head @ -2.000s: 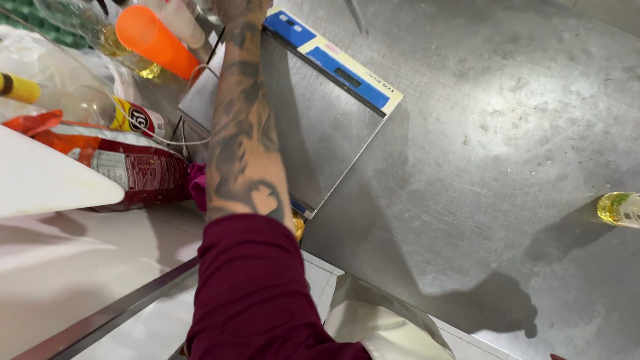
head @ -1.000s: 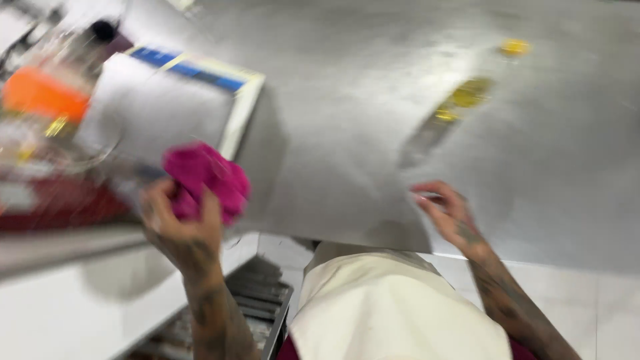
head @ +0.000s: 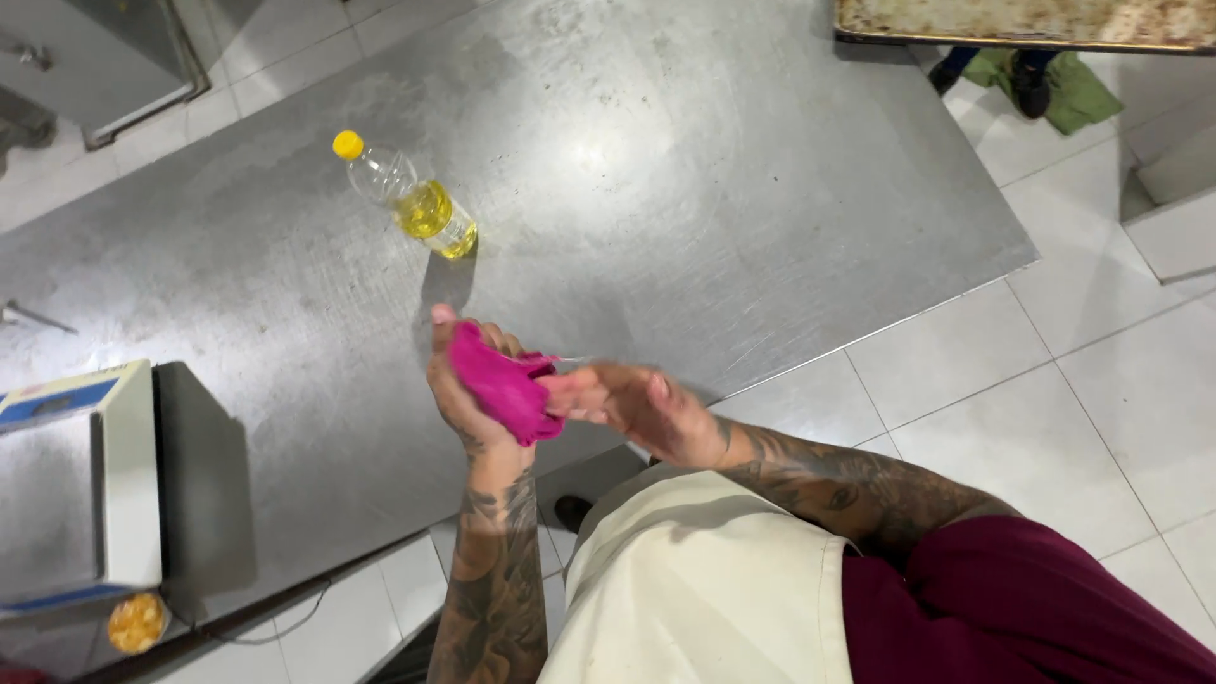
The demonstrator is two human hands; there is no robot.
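Note:
A crumpled magenta cloth (head: 503, 385) lies in my left hand (head: 456, 389), its thumb pointing up and its fingers behind the cloth. My right hand (head: 651, 408) is at the cloth's right side, its fingertips against or just beside the edge; blur hides whether they grip it. Both hands are above the front edge of the steel table (head: 665, 237). Beyond them a clear plastic bottle (head: 432, 214) with a yellow cap stands on the table, partly filled with yellow liquid.
A scale (head: 133, 475) with a steel platform sits at the left, beside a container of yellow-orange pieces (head: 138, 622). A stained baking tray (head: 1026, 24) juts in at the top right. Another person's shoes (head: 1031, 85) show on the floor below it, near a green cloth (head: 1083, 95).
The left hand, at the scale two seconds ago, held the magenta cloth one second ago. Both hands, apart then, have come together at the cloth. The view has swung right.

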